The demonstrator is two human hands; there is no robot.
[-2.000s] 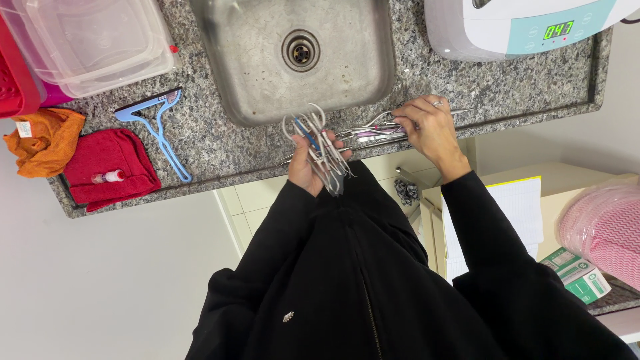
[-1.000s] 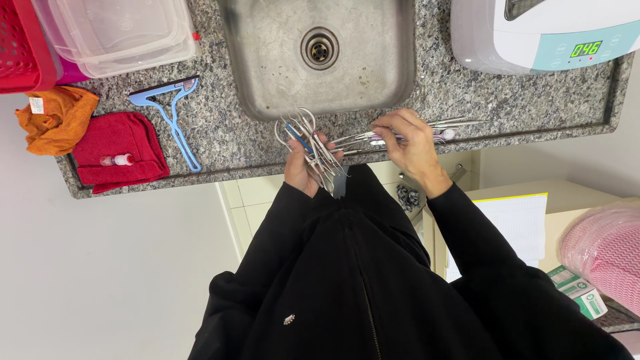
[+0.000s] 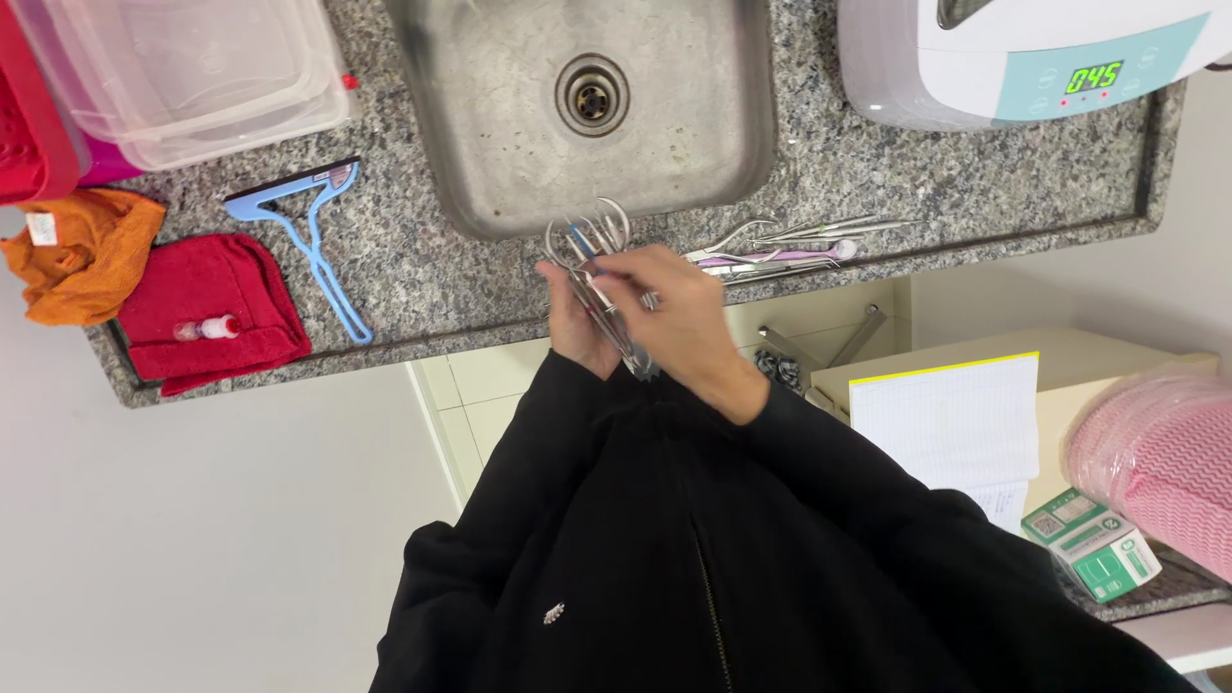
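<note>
My left hand [image 3: 577, 327] holds a bundle of metal dental instruments [image 3: 606, 322] upright-ish at the counter's front edge, below the sink; ringed handles and a blue part show at its top. My right hand [image 3: 674, 313], slightly blurred, reaches over the bundle with its fingertips on or close to it. Whether it grips one of the instruments is hidden. To the right of the hands, more metal instruments [image 3: 818, 232] lie along the counter edge, with a pink-handled tool [image 3: 784, 257] among them.
Behind the hands is a steel sink [image 3: 674, 183]. A white machine with a lit display [image 3: 972, 87] stands at the right. On the left are clear plastic containers [image 3: 241, 115], a blue squeegee [image 3: 313, 245], a red cloth [image 3: 260, 289] with a small vial, and an orange cloth [image 3: 96, 250].
My right hand has moved left, from the instruments on the counter to the bundle in my left hand. My left hand keeps holding the bundle.
</note>
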